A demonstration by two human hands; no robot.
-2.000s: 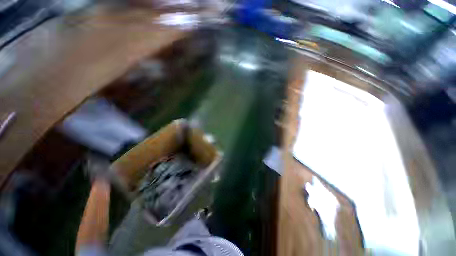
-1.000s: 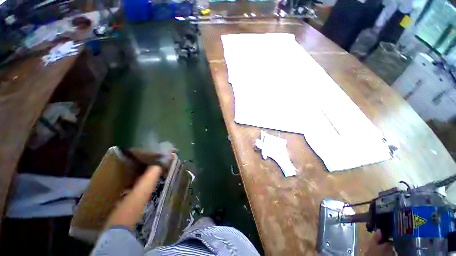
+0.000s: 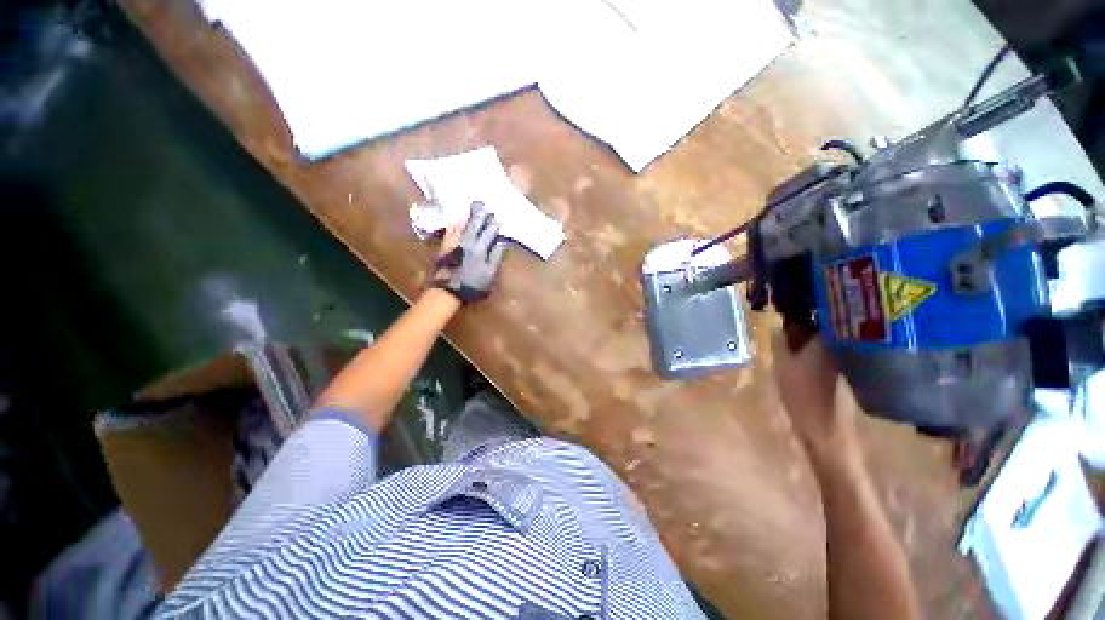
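My left hand [image 3: 475, 257], in a grey mesh glove with a dark wrist strap, lies on the near edge of a small white fabric piece [image 3: 485, 194] on the table. Whether the fingers grip it cannot be told. The straight knife machine [image 3: 933, 291], with a blue and grey motor, stands at the right. Its flat metal base plate [image 3: 699, 322] rests on the table. My right hand [image 3: 801, 345] is closed at the machine's handle, with its fingers mostly hidden by the motor. The blade is not clearly seen.
The large white fabric lay [image 3: 424, 61] lies across the far part of the wooden table [image 3: 582, 388]. A white stack [image 3: 1036, 515] lies at the lower right, beside the machine. A cardboard box [image 3: 170, 472] stands on the green floor at the left. A black cable rises behind the machine.
My left hand has moved from the cardboard box to the white piece on the table. The view has turned down and right, so the machine and my right forearm show more fully.
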